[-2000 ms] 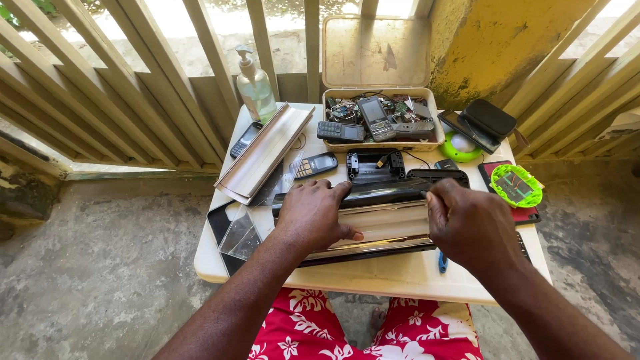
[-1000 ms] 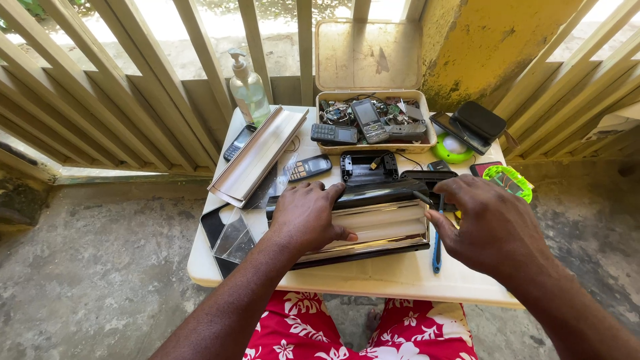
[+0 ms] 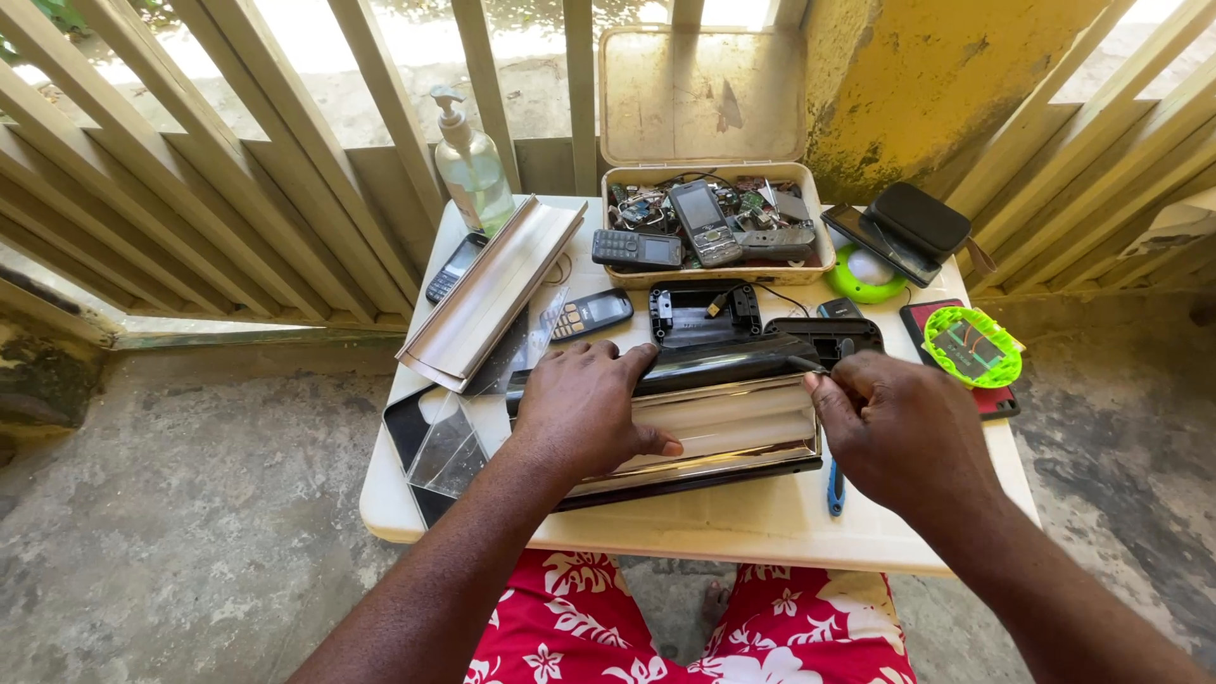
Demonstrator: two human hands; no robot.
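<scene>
A long black housing with a shiny, reflective open inside (image 3: 722, 418) lies along the front of the white table. My left hand (image 3: 589, 408) rests over its left part, fingers on the black upper edge and thumb over the opening. My right hand (image 3: 883, 418) is at its right end, thumb and forefinger pinching a small dark thing, partly hidden, perhaps a tool's tip. Below that hand lies a blue-handled tool (image 3: 836, 492). Behind the housing are an open black plastic case (image 3: 704, 313) with a USB plug and a keypad phone (image 3: 587, 314).
A plastic box (image 3: 722, 277) of circuit boards and old phones stands at the back, lid up. A pump bottle (image 3: 475, 180), a long metal reflector (image 3: 494, 290) and clear plastic sheets (image 3: 456, 451) are at left. A green round casing (image 3: 972, 347) lies on a red-backed phone at right.
My right hand has moved in to the housing's right end from its place farther right a second ago. My left hand stays on the housing.
</scene>
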